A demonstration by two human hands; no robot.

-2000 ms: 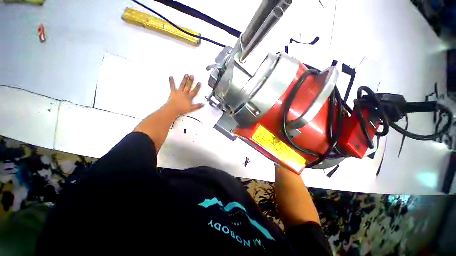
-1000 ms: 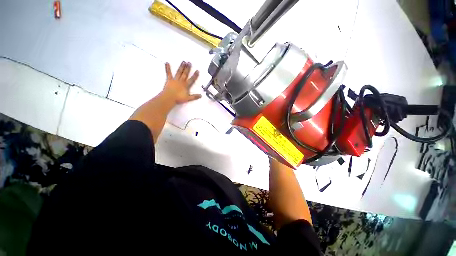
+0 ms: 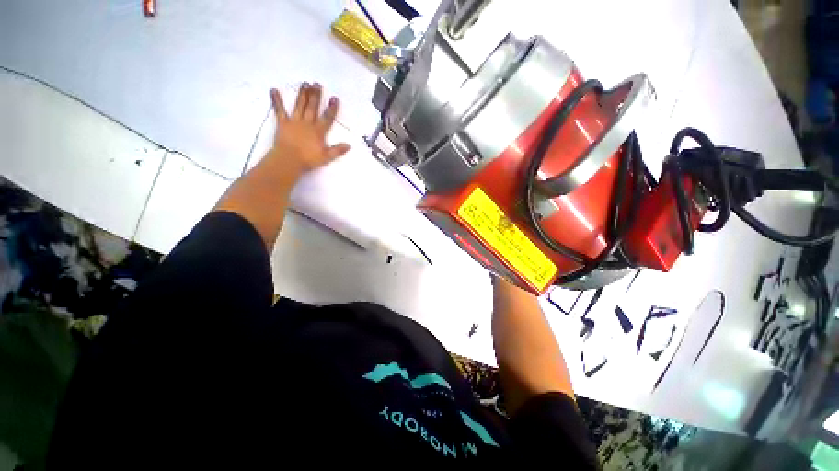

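The cutting machine point(image 3: 570, 156) stands right of centre, with a red and silver motor body and a yellow warning label. Its silver front parts are near my left hand but do not touch it. The white paper marker point(image 3: 83, 101) covers the lay, with thin black lines on it. My left hand point(image 3: 305, 133) lies flat on the paper with fingers spread, left of the machine. My right forearm reaches under the red body; the hand itself is hidden beneath it. The blade and base plate are hidden behind the motor body.
A yellow pattern weight point(image 3: 361, 39) lies beyond the machine's front. A small red item point(image 3: 149, 8) is at the top edge. Black offcuts point(image 3: 655, 329) lie at the right. A black cable plug point(image 3: 731, 173) hangs by the machine. Dark scraps cover the floor.
The view has shifted, and the pattern weight and red item sit higher in the picture. The machine has moved along the paper towards the left, and my left hand has moved left too.
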